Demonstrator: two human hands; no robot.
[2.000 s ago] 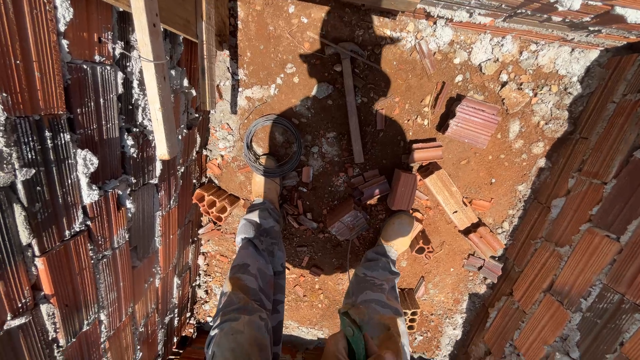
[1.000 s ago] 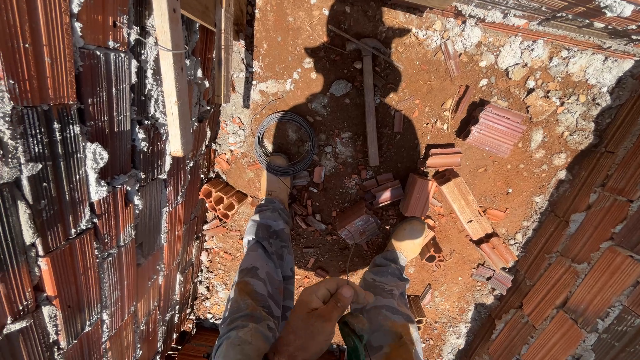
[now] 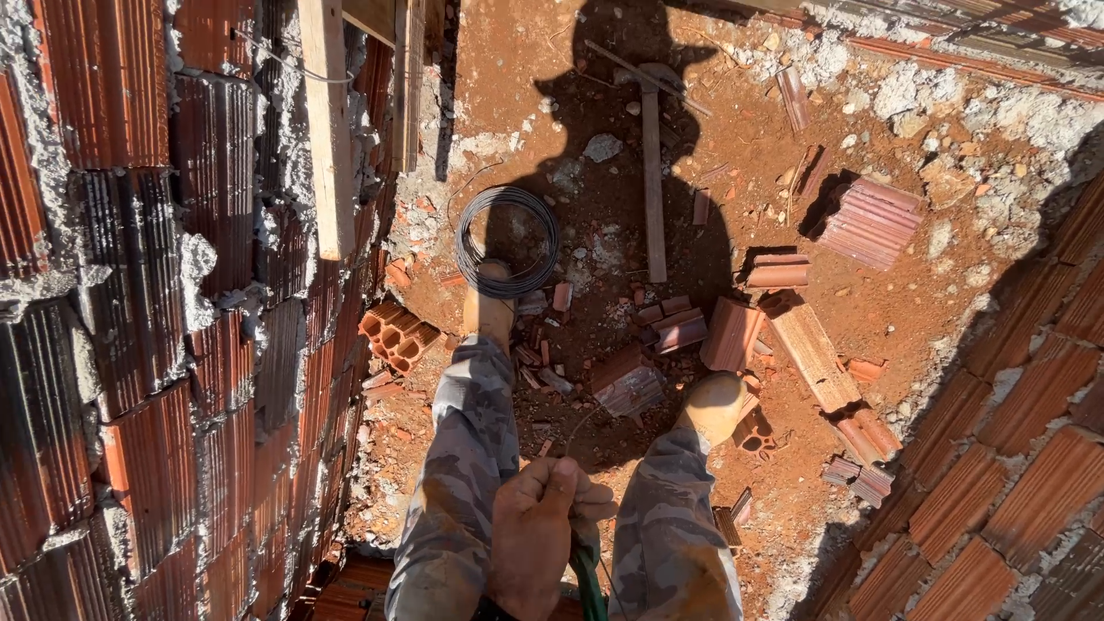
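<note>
My left hand point(image 3: 533, 530) is low in the middle of the head view, thumb and fingers pinched on a thin metal wire point(image 3: 580, 428). The wire curves up above the fingers, and a thin strand also shows below them. Close on its right are the curled fingers of my right hand point(image 3: 595, 498), the rest of it hidden; what they grip cannot be told. Just below them is a green object point(image 3: 588, 569), perhaps a tool handle. A coil of dark wire point(image 3: 467, 250) lies around the tip of my left boot point(image 3: 488, 315). My right boot point(image 3: 714, 407) stands among broken bricks.
A hollow clay brick point(image 3: 398, 336) lies beside the left brick wall point(image 3: 147, 362), where wooden boards point(image 3: 328, 129) hang down. A long-handled hammer point(image 3: 653, 172) lies ahead on the dirt. Broken bricks point(image 3: 871, 222) and an orange block point(image 3: 806, 349) lie at right, near another brick wall point(image 3: 1009, 483).
Two seconds ago no hand showed clearly; one second ago my left hand had come up between my knees. It is now a little higher, with the wire at its fingers. The coil and boots have stayed put.
</note>
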